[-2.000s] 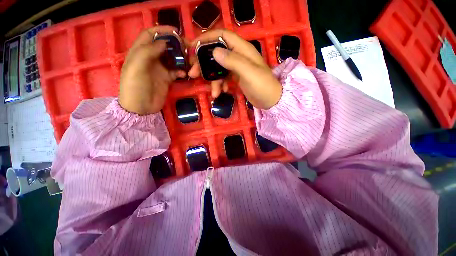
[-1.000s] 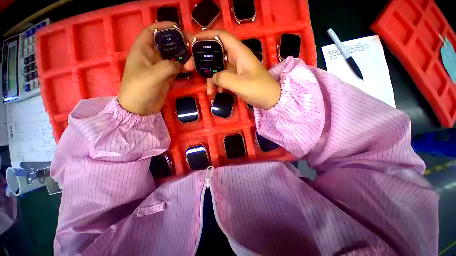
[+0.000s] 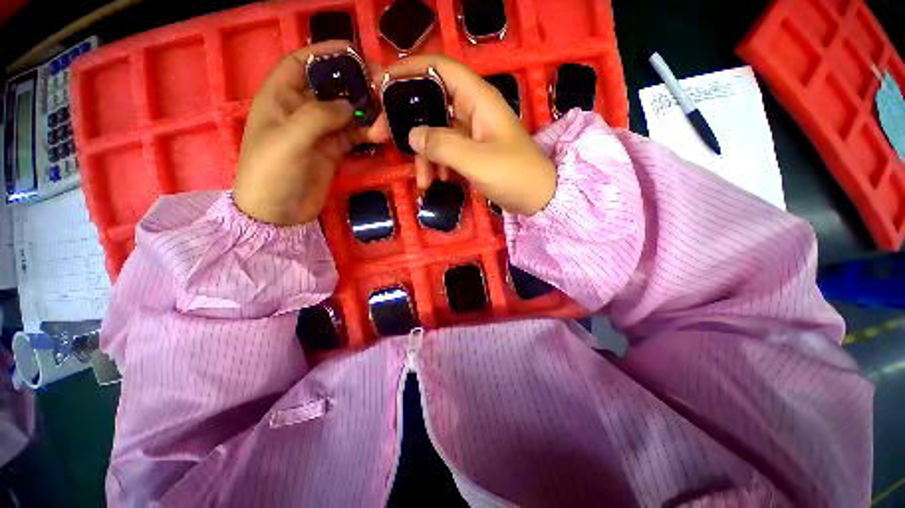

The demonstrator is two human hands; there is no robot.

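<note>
My left hand (image 3: pixel 290 149) holds a smartwatch unit (image 3: pixel 335 77), face up, with its thumb on the lower part of the screen. My right hand (image 3: pixel 488 154) holds a second smartwatch unit (image 3: pixel 417 102) just beside it, thumb on the lower screen edge. Both screens are dark with small light marks; the left-hand one also shows a green spot. Both units are above the red compartment tray (image 3: pixel 189 111), whose pockets hold several more watches, such as a dark one (image 3: pixel 464 289) near the front. The fingers behind the units are partly hidden.
A calculator (image 3: pixel 60 124) and a written sheet (image 3: pixel 62 260) lie at the left, with a white roll (image 3: pixel 38 359) below. At right are a marker pen (image 3: pixel 685 104) on a paper sheet (image 3: pixel 739 149) and a second red tray (image 3: pixel 809 94) with a pale blue-green piece (image 3: pixel 890 114).
Both units have turned from being tilted to facing up more. Their screens went from rows of text to fewer small marks. The thumbs have shifted on the screens.
</note>
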